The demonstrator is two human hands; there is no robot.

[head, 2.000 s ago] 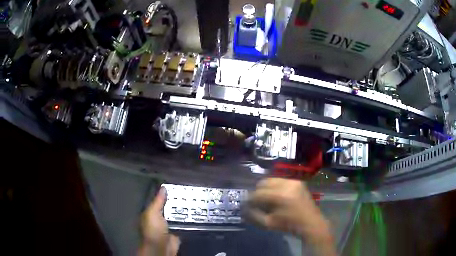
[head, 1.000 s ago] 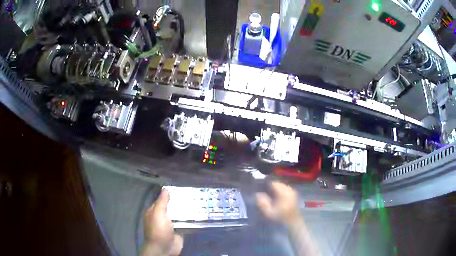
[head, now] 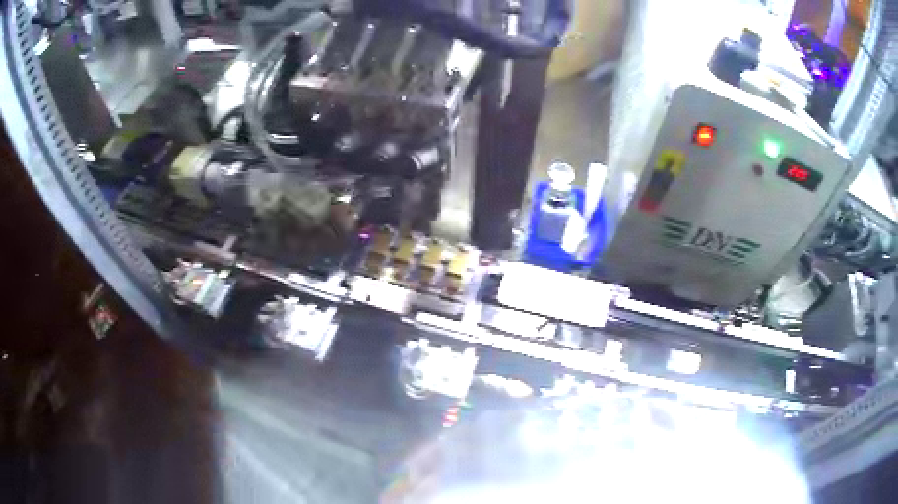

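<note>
A large glaring white shape, which looks like the carrier tray (head: 610,458), fills the bottom centre of the view, close to the camera. Its surface is washed out, so no pockets can be made out. A blurred skin-coloured patch at its lower left edge looks like part of my left hand (head: 402,480), at the tray's left end; the rest of that hand is hidden or cut off. My right hand is not visible.
The conveyor track (head: 689,369) crosses the cell behind the glare. Brass-coloured fixture blocks (head: 430,266) sit below the tooling station (head: 364,98). Behind the track are a blue bin (head: 566,231) with a bottle (head: 558,187) and the DN unit (head: 724,202). Stopper units (head: 438,367) line the near side.
The view has tilted up and shifted left. The tray has come closer to the camera and turned to glare. My right hand has gone out of sight. A red lamp shows on the DN unit.
</note>
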